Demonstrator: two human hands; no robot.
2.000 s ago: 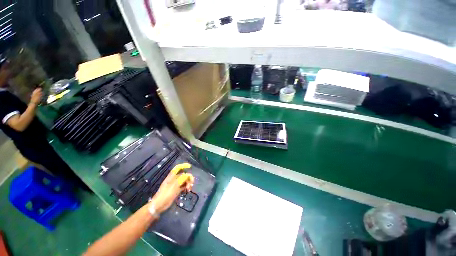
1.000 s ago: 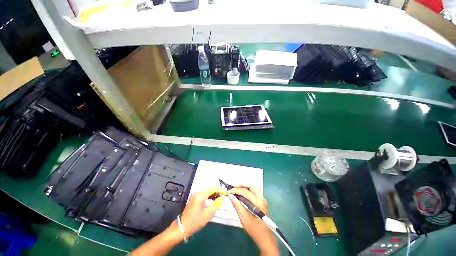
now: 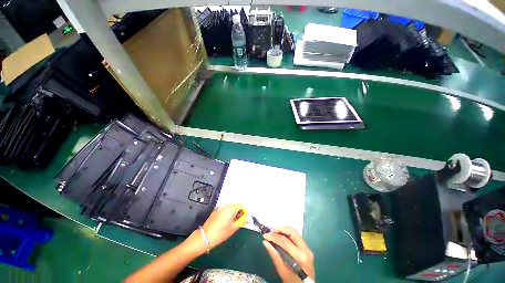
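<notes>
A stack of plain white rectangles (image 3: 271,185) lies in front of me. My left hand (image 3: 224,222) is over its lower left part, with yellow covers on the fingertips. The fingers are pinched together; whether they hold a thin strand is too small to tell. My right hand (image 3: 290,251) grips a black pen-like soldering iron (image 3: 282,253) at the stack's lower edge. Its tip points up and left, close to my left fingertips. Black panels (image 3: 180,190) overlap in a pile directly left of the stack.
A gridded solar panel (image 3: 325,111) lies on the green belt. At right are a clear round container (image 3: 386,173), an iron stand with yellow sponge (image 3: 374,242), a black soldering station (image 3: 418,226), a solder spool (image 3: 475,171) and a fan (image 3: 493,224). A white post (image 3: 119,69) stands left.
Since one second ago, my hands have moved slightly apart, the right one lower and rightward. The panel on the belt has shifted right. Earlier, my left hand was over the black pile.
</notes>
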